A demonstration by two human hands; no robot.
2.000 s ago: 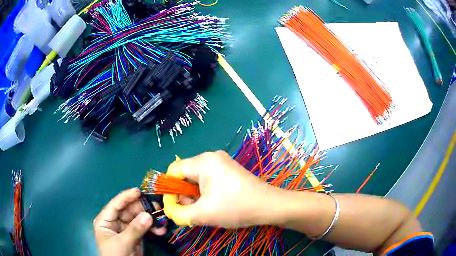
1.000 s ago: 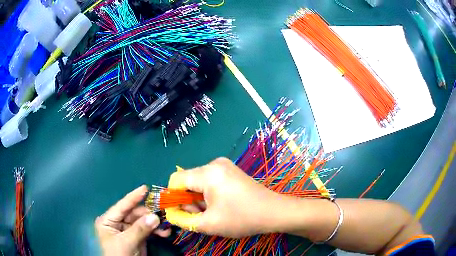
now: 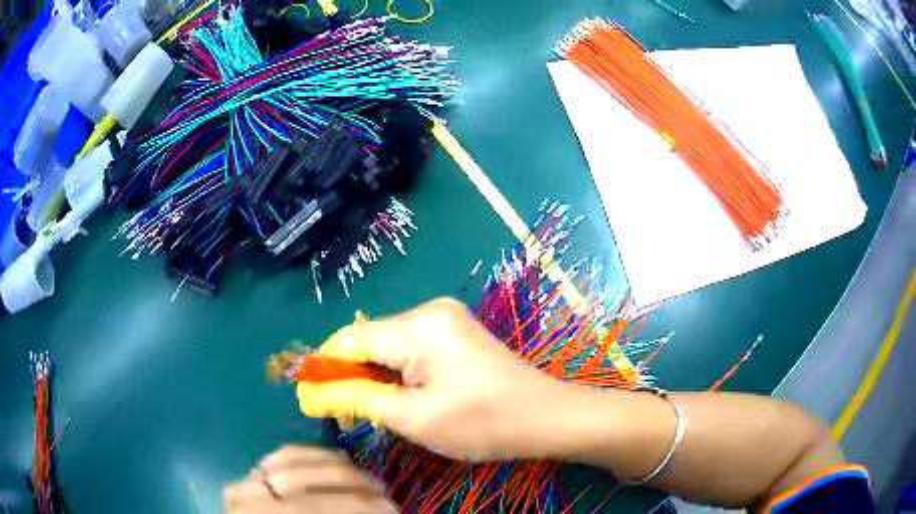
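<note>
My right hand (image 3: 442, 387), with yellow finger cots (image 3: 341, 394) on thumb and finger, holds a bunch of orange wires (image 3: 347, 371). Their crimped tips point left and look blurred. My left hand (image 3: 306, 484) is lower left of it, at the bottom edge, partly cut off, back of the hand up. Its fingertips are hidden, and whether it holds anything does not show. Part-wired harnesses (image 3: 512, 326) with purple, blue and orange wires lie beneath and beyond my right hand.
A large heap of black housings (image 3: 321, 176) with turquoise and purple wires (image 3: 301, 80) lies upper left. An orange wire bundle (image 3: 683, 131) rests on a white sheet (image 3: 643, 221). Green wires (image 3: 854, 95) lie far right, orange-wired harnesses (image 3: 41, 432) far left. Whitish tubes (image 3: 138, 84) stand upper left.
My left hand has moved down and right, away from the wire tips, and turned back up. The black housing seen at its fingers earlier no longer shows there. The right hand keeps the orange bunch.
</note>
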